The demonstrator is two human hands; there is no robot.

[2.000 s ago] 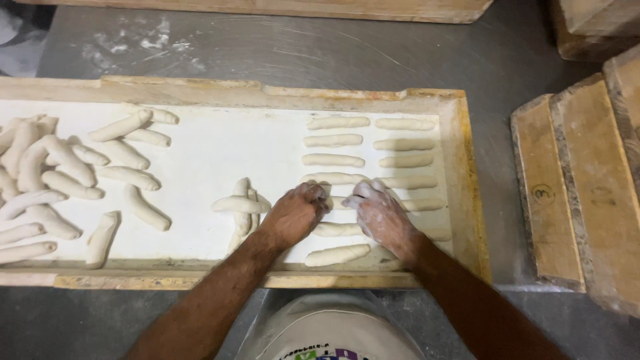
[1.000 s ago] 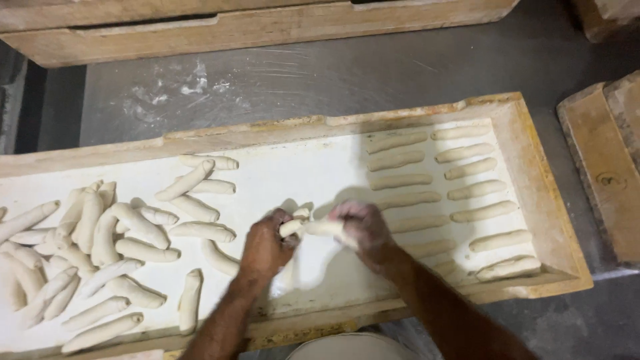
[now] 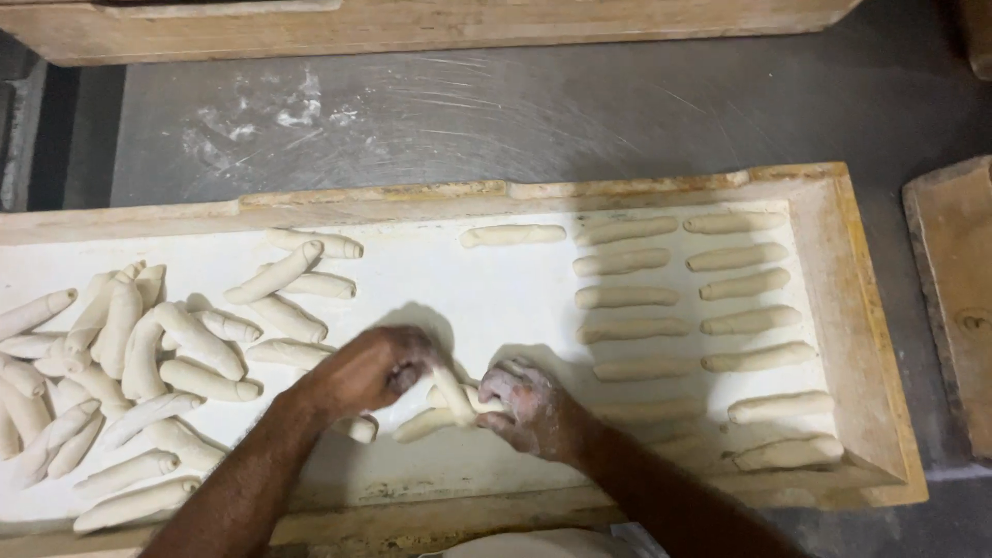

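My left hand [image 3: 391, 368] grips the upper end of a dough roll [image 3: 452, 394] over the middle of a wooden tray [image 3: 872, 310]. Flour-dusted, my right hand [image 3: 527, 407] has its fingers closed around the right end of another dough roll [image 3: 482, 401], close to the first one's lower end. One more dough piece [image 3: 422, 426] lies just below and left of them. Two columns of dough rolls lie to the right, and a single dough roll [image 3: 513, 235] starts a third column near the back wall. Piled loosely at the left are several dough rolls [image 3: 194, 341].
The tray rests on a scratched metal table [image 3: 465, 116] with flour smears [image 3: 298, 105]. Another wooden tray [image 3: 434, 35] stands along the back. A wooden box [image 3: 957, 294] stands at the right edge. The front tray wall runs beneath my forearms.
A dough roll now lies at the back, left of the two columns, where a second ago there was none. My hands, over the right-hand columns two seconds ago, are now at dough pieces in the middle.
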